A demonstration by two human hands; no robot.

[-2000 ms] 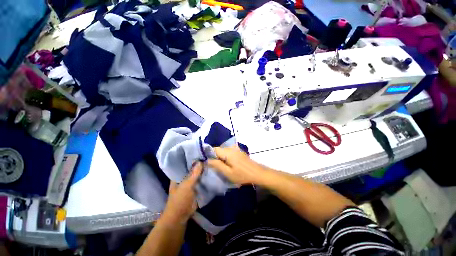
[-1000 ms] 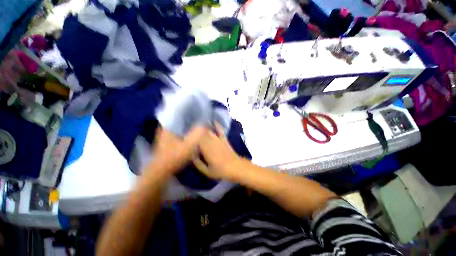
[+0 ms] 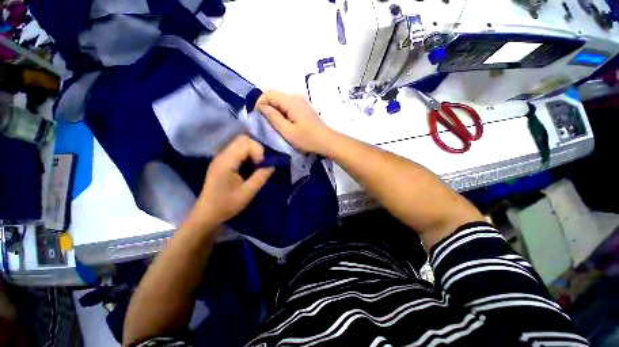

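Observation:
A navy garment panel [image 3: 285, 210] with paler grey-blue parts lies on the white table left of the needle, its front part hanging at the table edge. A grey-blue piece [image 3: 193, 122] lies on it. My right hand [image 3: 292, 122] pinches the cloth at a folded navy and grey-blue border. My left hand [image 3: 234, 177] is over the panel, thumb and fingers apart beside a small navy fold; its fingertips are slightly blurred, and I cannot tell whether they touch the cloth. The presser foot area [image 3: 366, 95] of the sewing machine is right of my right hand.
Red-handled scissors [image 3: 456, 126] lie right of the needle. A dark green cloth strip [image 3: 538, 135] lies farther right. The machine head [image 3: 502, 74] stands at the back right. Heaped navy and grey cloth [image 3: 122, 37] is at the back left. A ruler strip [image 3: 142, 248] runs along the front edge.
The view has moved closer and lower. The bunched grey-blue cloth is now spread flatter over the navy panel. My hands have moved apart, the right one up to the border.

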